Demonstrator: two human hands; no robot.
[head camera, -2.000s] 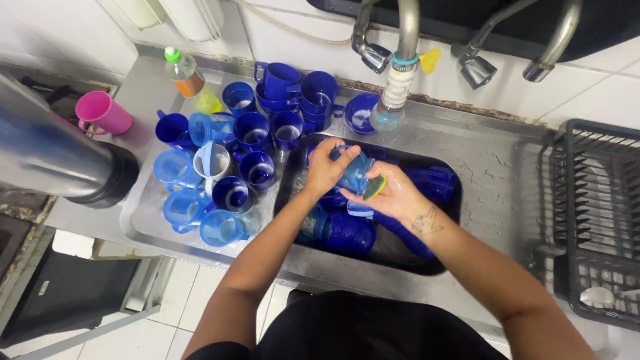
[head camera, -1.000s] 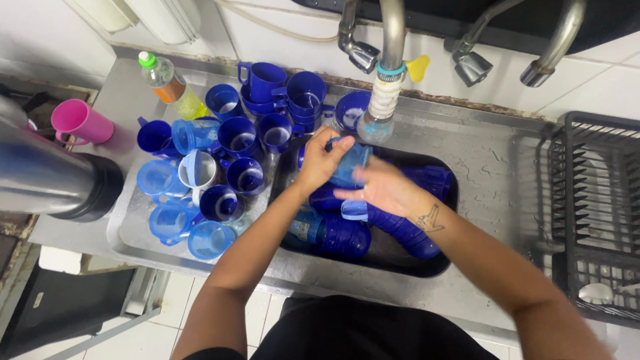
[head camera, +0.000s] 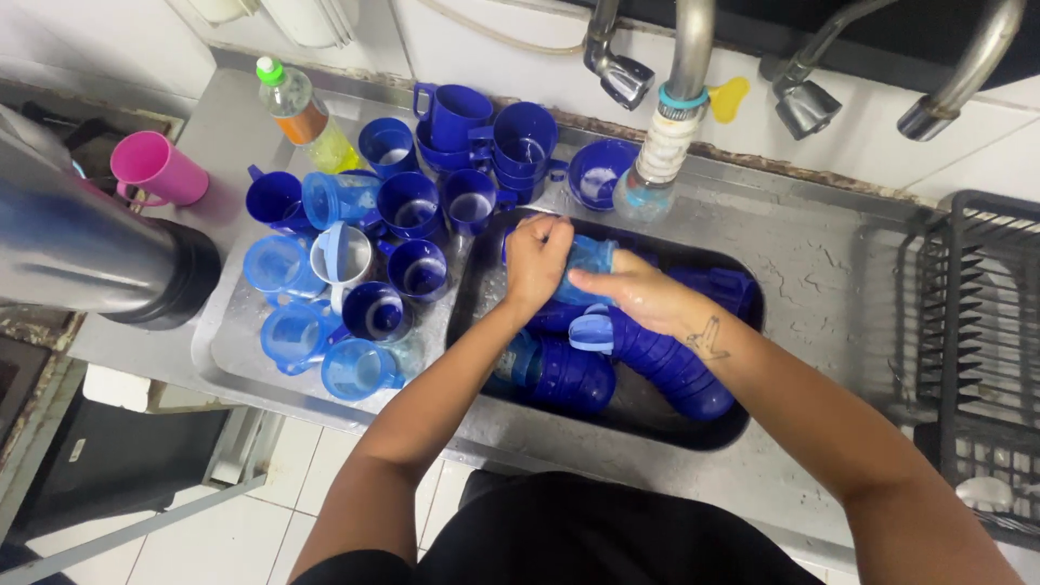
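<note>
Over a black plastic basin (head camera: 731, 435), my two hands hold a translucent light-blue plastic cup (head camera: 587, 268). My right hand (head camera: 646, 292) grips its right side, with the thumb across the front. My left hand (head camera: 538, 258) is closed at the cup's left end; whether it holds something there is hidden. Below them in the basin lie stacked dark-blue cups (head camera: 678, 370) and a light-blue cup with a handle (head camera: 591, 331). Left of the basin, dark-blue mugs (head camera: 409, 205) and translucent light-blue mugs (head camera: 294, 335) stand close together, around a white cup (head camera: 341, 253).
A soap bottle (head camera: 305, 118), a pink mug (head camera: 160, 168) and a large metal container (head camera: 89, 227) are at the left. A blue bowl (head camera: 601, 173) sits behind the basin beside the faucet with its filter end (head camera: 662, 154). A black dish rack (head camera: 987, 349) stands at the right.
The yellow-green sponge seen at my right hand two seconds ago is out of sight. Both hands have shifted about the light-blue cup, and my left hand is now closed at its left end.
</note>
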